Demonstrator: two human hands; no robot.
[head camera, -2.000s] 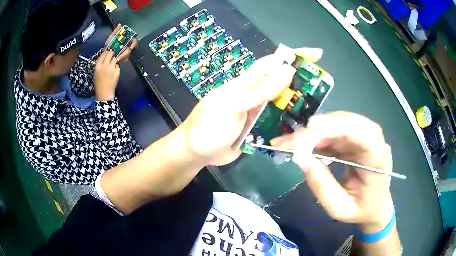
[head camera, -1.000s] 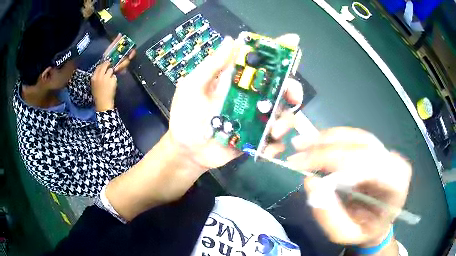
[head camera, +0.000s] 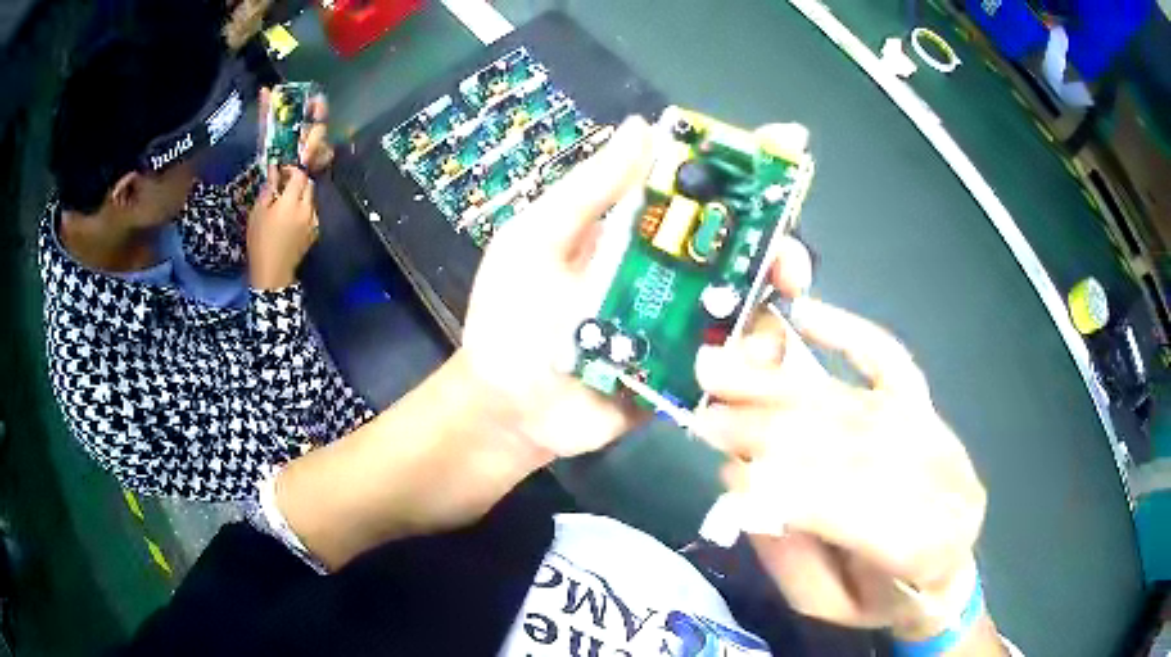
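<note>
My left hand (head camera: 527, 321) holds a green power supply board (head camera: 661, 289) by its left edge, component side towards me. A yellow transformer (head camera: 676, 226) and a copper coil sit in its upper half, with round capacitors (head camera: 609, 341) at the lower left. My right hand (head camera: 835, 449), with a blue wristband (head camera: 957, 622), is at the board's lower right edge. It holds a slim pale tool (head camera: 661, 402) whose tip is at the board's lower left end, by the capacitors. Much of the tool is hidden by my fingers. My hands are overexposed.
Several boards (head camera: 494, 122) lie in rows on a black mat (head camera: 593, 64) beyond my left hand. A person (head camera: 180, 334) at the left holds another board (head camera: 290, 126). A tape roll (head camera: 935, 50) is at upper right, a yellow roll (head camera: 1089, 306) at right, a red bin (head camera: 366, 19) at the far end.
The board has turned from its earlier tilt to show its face and shifted slightly right since one second ago. The tool's tip has moved from the bottom edge onto the lower left end.
</note>
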